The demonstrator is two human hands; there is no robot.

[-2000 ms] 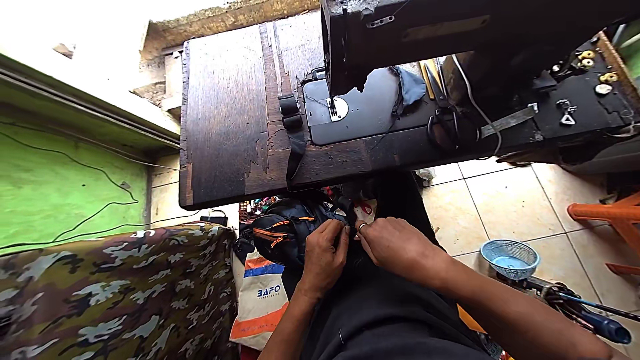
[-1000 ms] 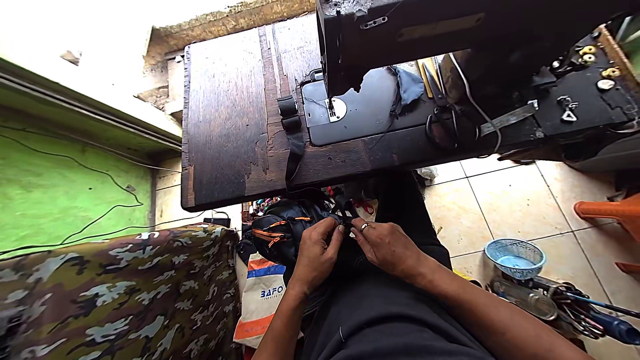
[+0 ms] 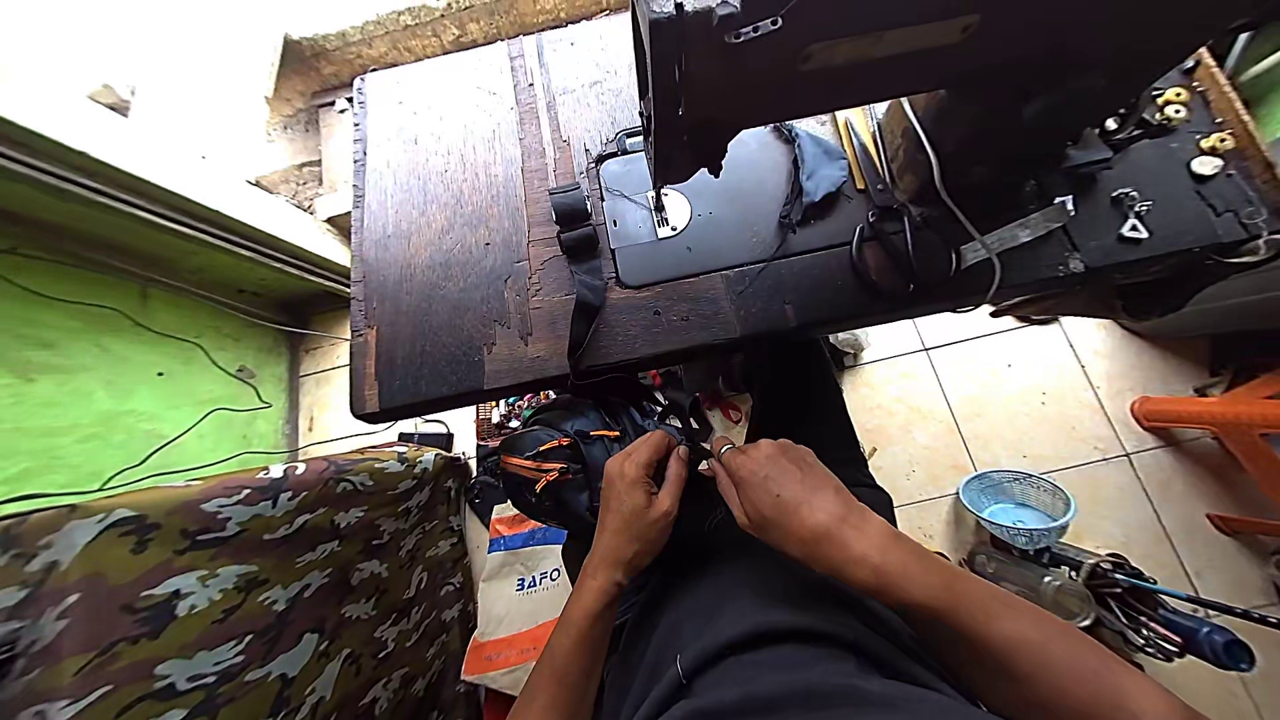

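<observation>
My left hand (image 3: pixel 642 500) and my right hand (image 3: pixel 775 490) work close together above my lap, pinching dark strap or fabric of a black bag (image 3: pixel 575 455) with orange zips. The exact piece between the fingertips is partly hidden. A ring is on a finger of my right hand. Just beyond my hands, black straps (image 3: pixel 680 405) rise from the bag toward the table edge. Above, on the wooden table (image 3: pixel 440 220), a rolled black webbing strap (image 3: pixel 572 210) lies beside the bed plate (image 3: pixel 715 225) of a black sewing machine (image 3: pixel 800 60), its tail hanging over the front edge.
Black-handled scissors (image 3: pixel 885 210), a blue cloth scrap (image 3: pixel 818 165) and a metal ruler (image 3: pixel 1015 235) lie on the machine's right side. A camouflage-covered seat (image 3: pixel 240 590) stands at left. A blue plastic basket (image 3: pixel 1018 508), tools and an orange stool (image 3: pixel 1210 412) are on the tiled floor at right.
Both hands stay at the bag, with small shifts of the fingers. The black straps beyond them have changed position.
</observation>
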